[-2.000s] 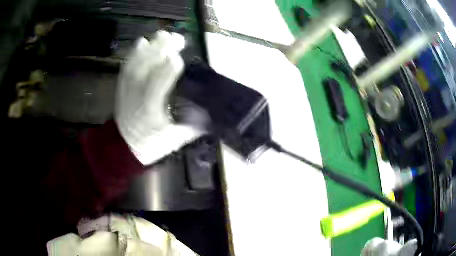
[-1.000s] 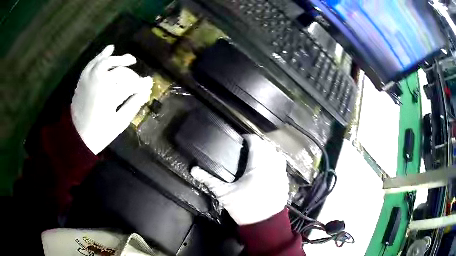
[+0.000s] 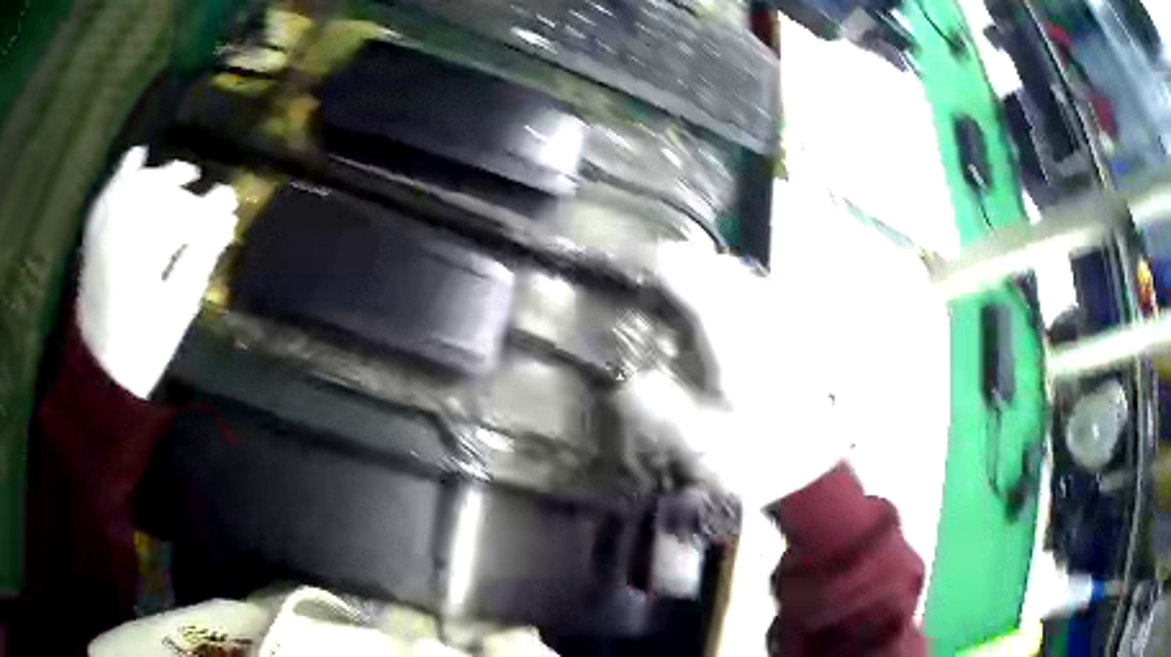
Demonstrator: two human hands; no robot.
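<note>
Two black power adapters lie side by side in the film-covered test fixture (image 3: pixel 385 404): the upper adapter (image 3: pixel 443 118) and the lower adapter (image 3: pixel 372 276). My left hand (image 3: pixel 148 263), in a white glove, is at the left end of the lower adapter, near the yellowish contact blocks (image 3: pixel 251 225); its fingers are partly curled. My right hand (image 3: pixel 751 372), gloved in white and blurred, is right of the lower adapter, by the cord end of the fixture. A dark cord shows beside its fingers, but I cannot tell if it is held.
A keyboard (image 3: pixel 642 58) lies above the fixture. A green conveyor (image 3: pixel 957 513) with adapters, such as one dark adapter (image 3: pixel 997 353), runs down the right side. A white board (image 3: pixel 860 257) lies between fixture and belt. Pale bars (image 3: pixel 1027 257) cross the belt.
The lower adapter has moved left, against the contact blocks. My right hand has let go of it and moved right. My left hand stays at the contact end. The view has turned and shifted.
</note>
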